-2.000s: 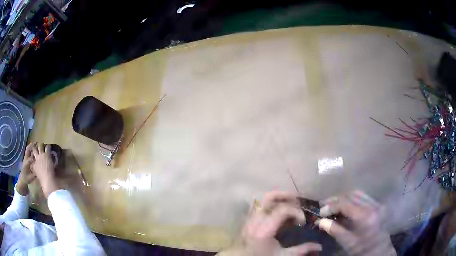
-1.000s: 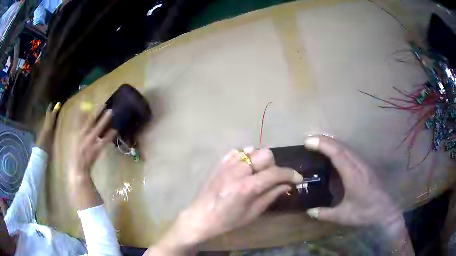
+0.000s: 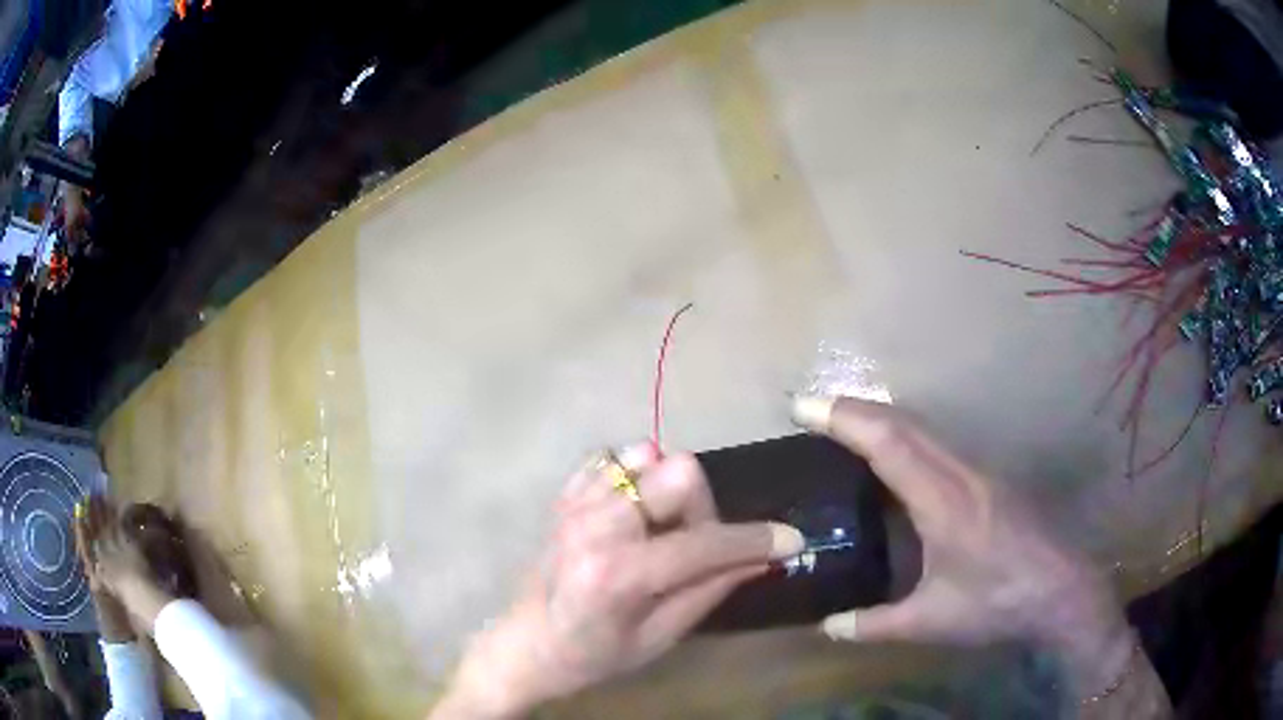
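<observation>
A black housing [image 3: 753,485] lies on the table close in front of me, with a small silvery part [image 3: 827,543] on its upper face. My right hand [image 3: 943,542] grips its right end, thumb and fingers on opposite sides. My left hand [image 3: 619,556], with a gold-coloured ring, lies over its left end. The left index fingertip touches the face beside the silvery part. A red lead [image 3: 660,380] sticks up from the left hand's curled fingers; what it joins is hidden under that hand.
A pile of wired boards [image 3: 1238,267] with red wires lies at the right, beside a dark object [image 3: 1231,56]. At the left, a co-worker's hands [image 3: 120,556] hold a dark item near a pale fan [image 3: 49,528]. The tan tabletop [image 3: 535,281] has yellowish tape strips.
The housing now lies flat between my hands, the left index finger on its face. The co-worker has taken the other dark housing from the table's left part. The view has turned.
</observation>
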